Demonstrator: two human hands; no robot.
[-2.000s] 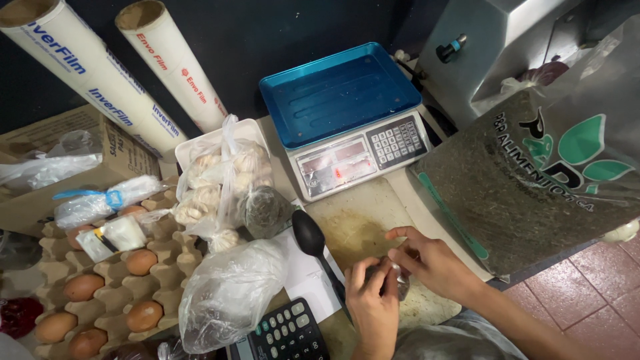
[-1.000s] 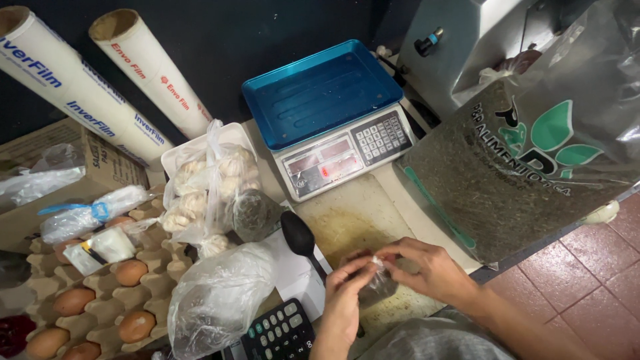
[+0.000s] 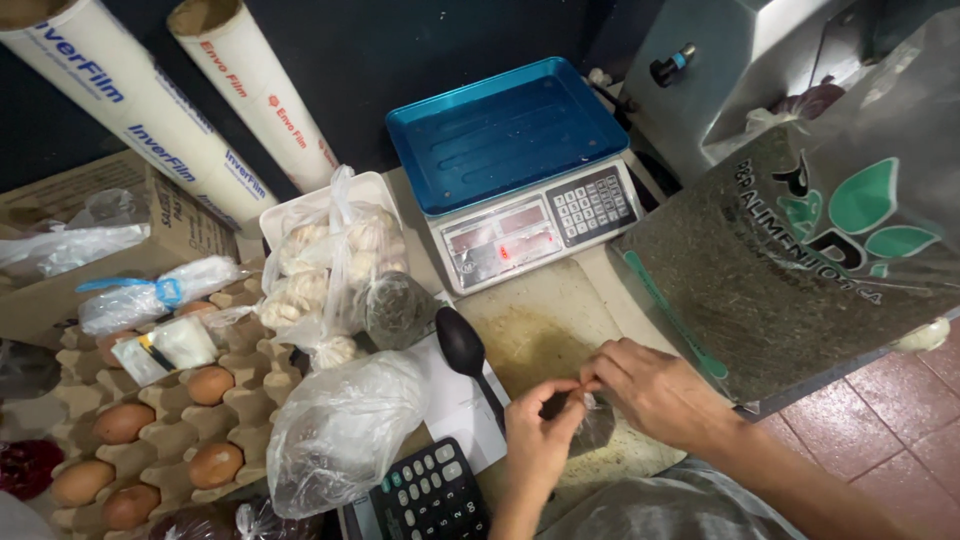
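Note:
My left hand [image 3: 546, 427] and my right hand [image 3: 652, 386] meet over a stained cutting board [image 3: 555, 322], fingertips pinching the gathered top of a small clear plastic bag [image 3: 592, 431] with dark contents. The bag hangs below my fingers, partly hidden by them. Left of my hands lies a black plastic spoon [image 3: 461, 341] on white paper [image 3: 457, 401], with a black calculator [image 3: 435, 491] nearer to me. Behind the board stands a digital scale [image 3: 536, 225] with a bare blue tray [image 3: 510, 135]. A large printed bag of dried herb [image 3: 780, 262] leans at the right.
At left are an egg carton [image 3: 172, 420] with several brown eggs, a cardboard box [image 3: 172, 217], bagged garlic [image 3: 330, 262], a small bag of dried herb [image 3: 397, 311] and a crumpled clear bag [image 3: 345, 427]. Film rolls [image 3: 255, 97] stand behind; a metal machine [image 3: 720, 67] is back right.
My hands have come together at the small bag's neck; two seconds ago they were cupped around the bag, the right fingers apart. The scale and the spoon have stayed in place.

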